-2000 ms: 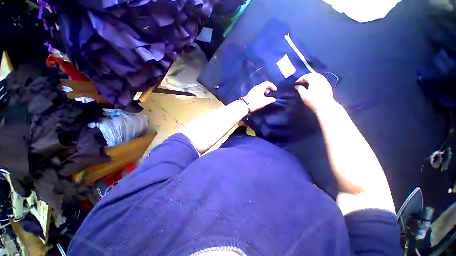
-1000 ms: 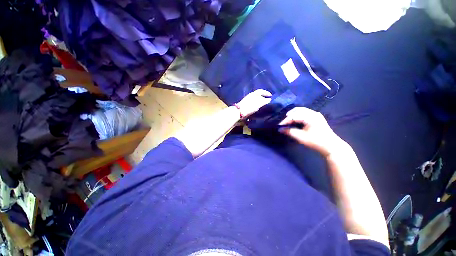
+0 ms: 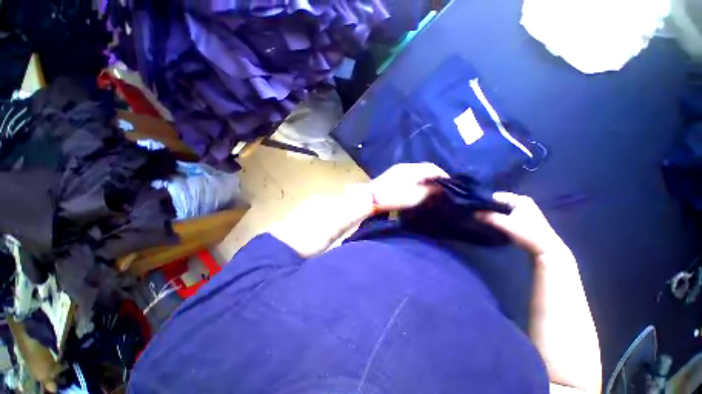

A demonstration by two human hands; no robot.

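My left hand [image 3: 408, 187] and my right hand [image 3: 522, 222] hold a dark cloth bundle [image 3: 460, 208] between them, close to my body at the table's near edge. The fingertips are partly hidden by the folds. Beyond the hands, flat navy cut pieces [image 3: 431, 108] lie on the dark-blue table [image 3: 608, 154]. A white ticket [image 3: 468, 126] and a narrow white strip [image 3: 499, 119] lie on these pieces, with a thin loop of thread at the strip's near end.
A large ruffled purple-navy heap [image 3: 223, 61] stands left of the table. A brown-black heap [image 3: 77, 177] is at far left, by a wooden bar [image 3: 185, 238] and a red item [image 3: 192, 273]. A bright white object [image 3: 596, 31] is at the top; dark cloth [image 3: 685, 154] lies at right.
My hands have gathered and lifted the dark cloth off the table toward my body. My left hand now grips its left end. The camera view has shifted, so the ticket and strip appear further right and lower.
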